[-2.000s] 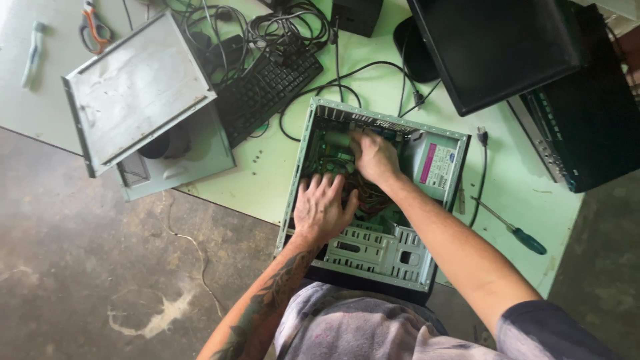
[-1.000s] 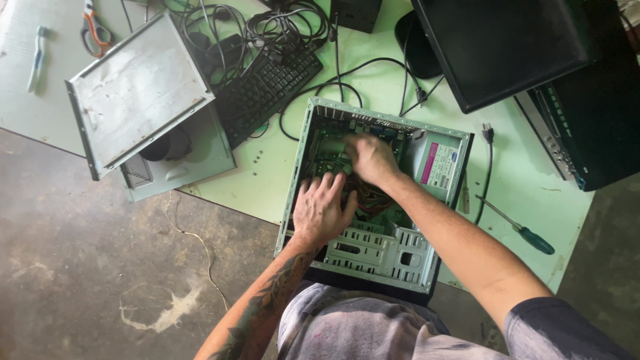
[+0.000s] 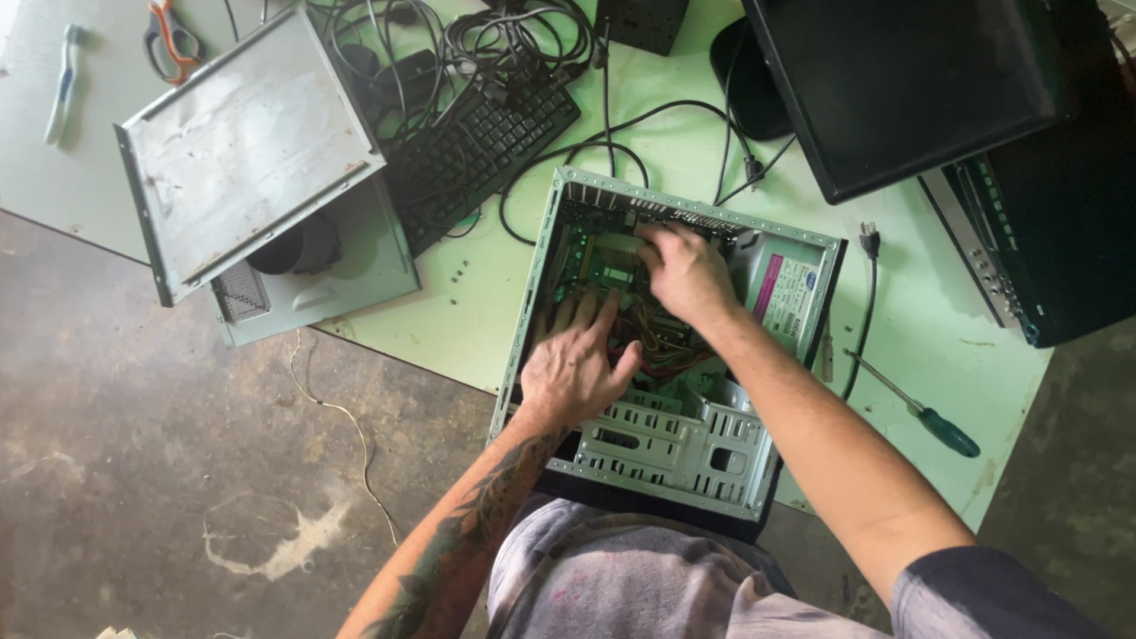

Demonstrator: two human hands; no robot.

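An open desktop computer case point(image 3: 701, 200) lies on its side at the table's front edge. Inside it are a green motherboard point(image 3: 619, 273), a bundle of power cables point(image 3: 661, 342), a power supply point(image 3: 785, 297) with a label at the right, and metal drive bays point(image 3: 657, 444) nearest my body. My left hand point(image 3: 577, 368) reaches into the left part of the case, palm down, fingers spread over the motherboard. My right hand point(image 3: 688, 271) is near the rear wall, its fingers bent at the board's upper part. What those fingertips touch is hidden.
Metal side panels point(image 3: 253, 151) are stacked at the left, beside a black keyboard point(image 3: 484, 142) and tangled cables. Scissors point(image 3: 169, 44) and a toothbrush point(image 3: 62, 89) lie farther left. At the right are a monitor point(image 3: 914, 80), a screwdriver point(image 3: 923, 413), a power plug point(image 3: 870, 241) and small screws point(image 3: 457, 277) left of the case.
My right hand has shifted slightly toward the rear wall of the case. My left hand stays in about the same place over the motherboard.
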